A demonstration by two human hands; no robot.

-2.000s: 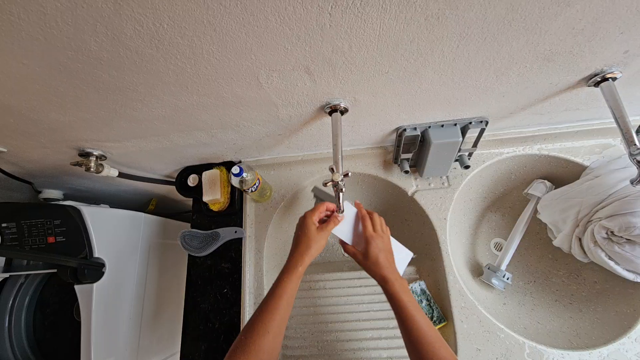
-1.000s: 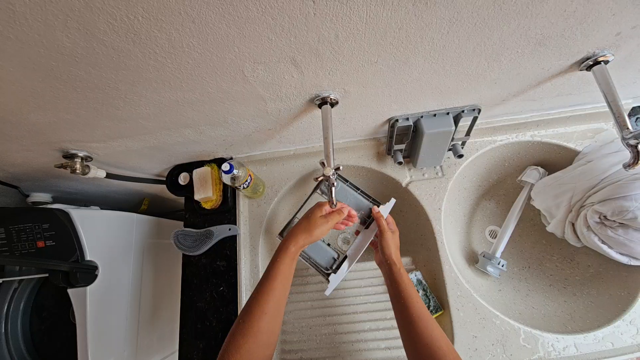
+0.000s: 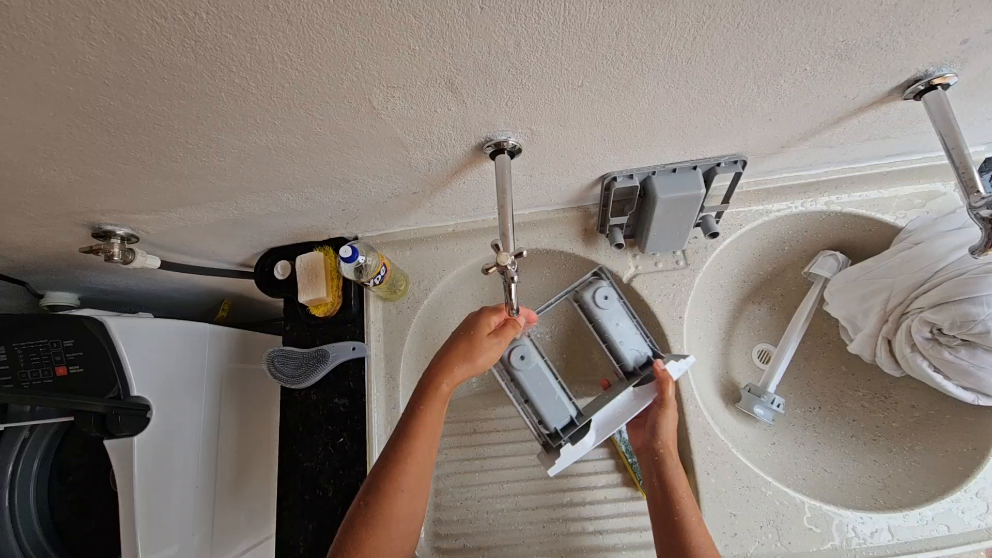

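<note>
My right hand grips the white front edge of a grey plastic dispenser drawer, tilted over the ribbed left basin. My left hand is at the spout of the chrome tap, by the drawer's upper left corner; its fingertips are partly hidden, so whether it holds anything cannot be told. A sponge lies in the basin beside my right wrist. Behind the basin, a grey plastic part with two short tubes leans against the wall.
The right basin holds a white plastic piece and a bundled white cloth. A second tap overhangs it. At left are a detergent bottle, a sponge in a black holder, a grey brush and a washing machine.
The drawer has turned from edge-on, showing its white front, to show its two grey compartments. My right hand has moved lower and to the right; my left hand stays by the tap spout.
</note>
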